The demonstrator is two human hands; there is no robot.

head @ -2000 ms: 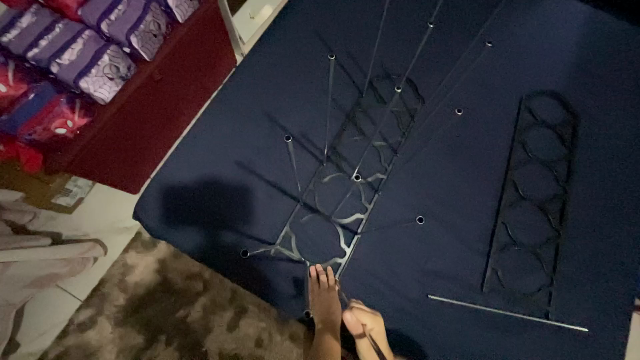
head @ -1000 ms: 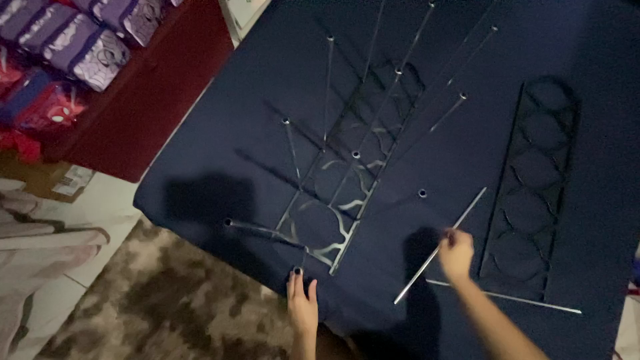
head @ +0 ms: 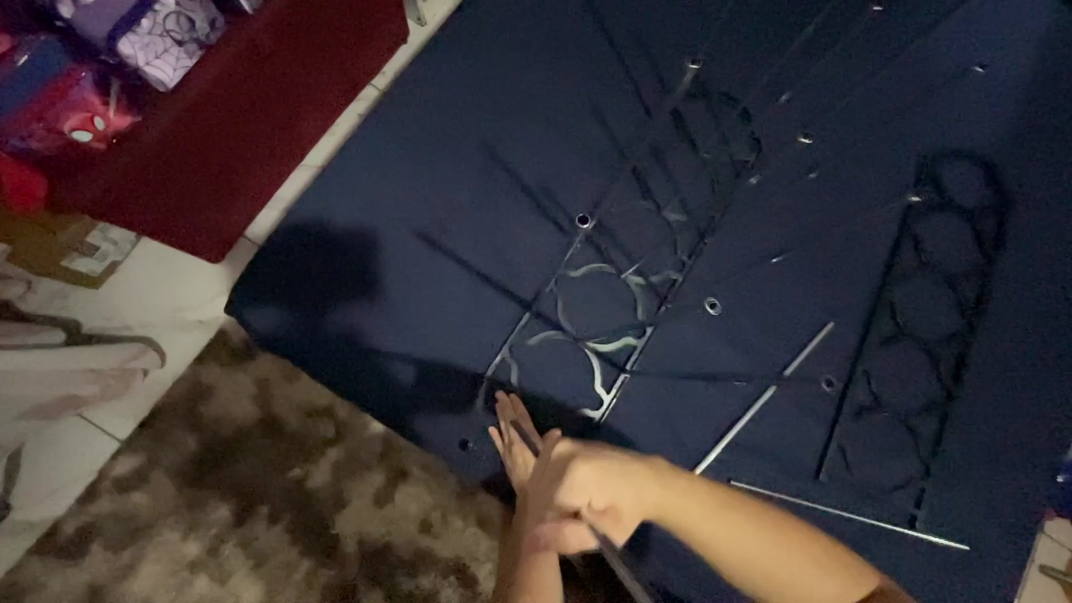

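A dark metal lattice panel with curved scrollwork (head: pixel 615 342) lies on a dark blue cloth, with thin rods standing up around it. My left hand (head: pixel 515 444) lies at the panel's near end, fingers extended; whether it grips anything is hidden. Across it, my right hand (head: pixel 578 494) is closed on a thin dark rod (head: pixel 615 561) that runs down out of view. A pale metal rod (head: pixel 762 398) lies slantwise to the right, and a second light rod (head: pixel 846 513) lies below a second lattice panel (head: pixel 909 343).
The blue cloth surface (head: pixel 402 167) ends along a slanted edge at left. Beyond it are a brown patterned rug (head: pixel 293 486), white floor tiles, a red box-like piece (head: pixel 276 109) with packaged items, a cardboard box (head: pixel 79 251) and light fabric (head: pixel 67 377).
My right hand has moved left from the slanted rod, which it held a second ago and which now lies on the cloth. It now crosses my left hand, holding a dark rod.
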